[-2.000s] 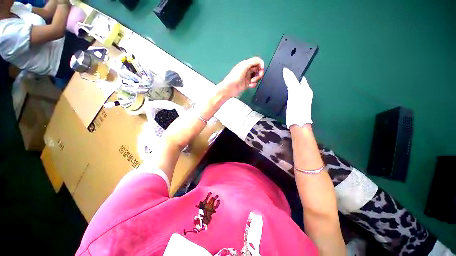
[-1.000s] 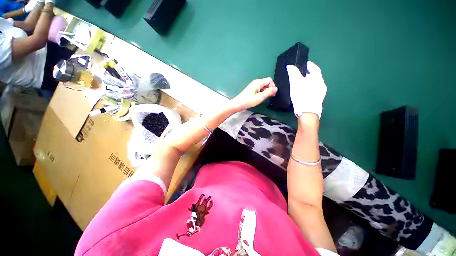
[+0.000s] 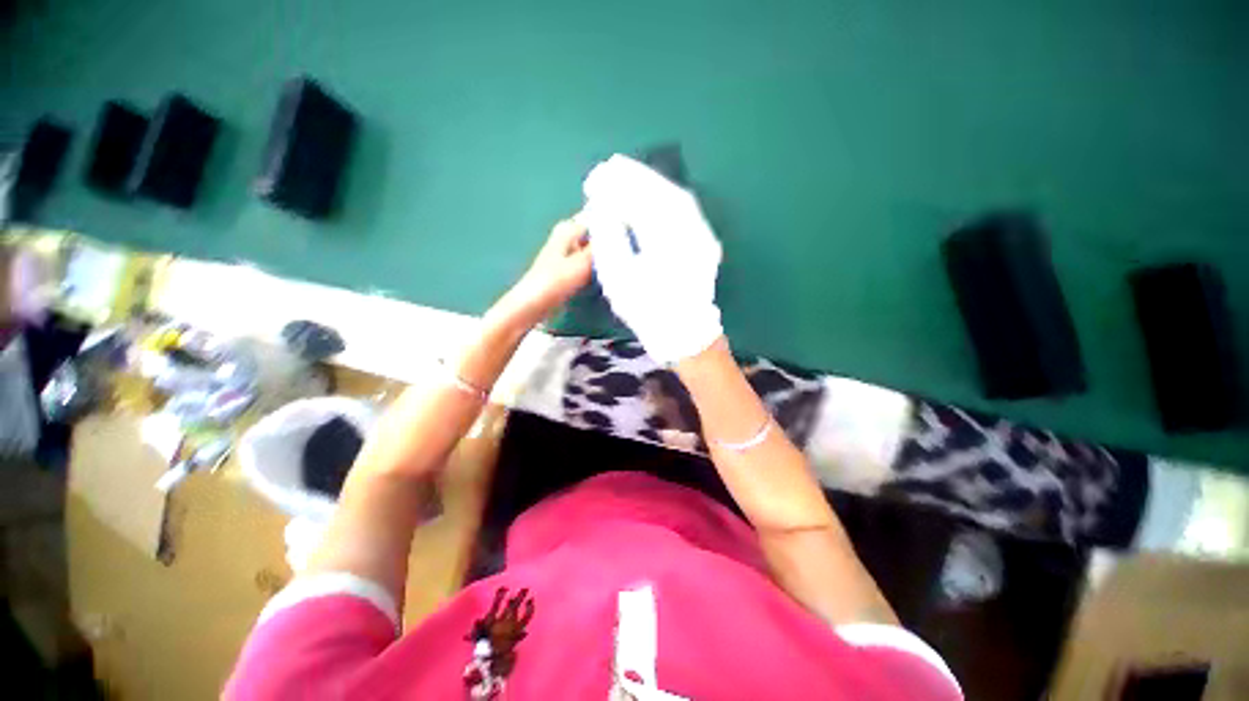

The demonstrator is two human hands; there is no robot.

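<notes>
A black device housing (image 3: 667,162) is mostly hidden behind my gloved right hand; a dark corner shows above the glove. My right hand (image 3: 655,258), in a white glove, is closed over the housing, with a small dark patch showing between its fingers. My bare left hand (image 3: 559,266) is beside it on the left, fingers bent and touching or nearly touching the glove. Whether it grips the housing or a small part is hidden and blurred.
Several black housings (image 3: 310,148) stand on the green surface at left, and two (image 3: 1014,304) at right. Leopard-print padding (image 3: 630,389) lines the edge. A white bag (image 3: 267,456) with dark contents lies on the left carton (image 3: 219,603); another carton (image 3: 1164,616) is at lower right.
The view has turned right, showing more housings at left and a carton at lower right. The housing, earlier lying flat, was tilted up, and is now largely covered by my right hand.
</notes>
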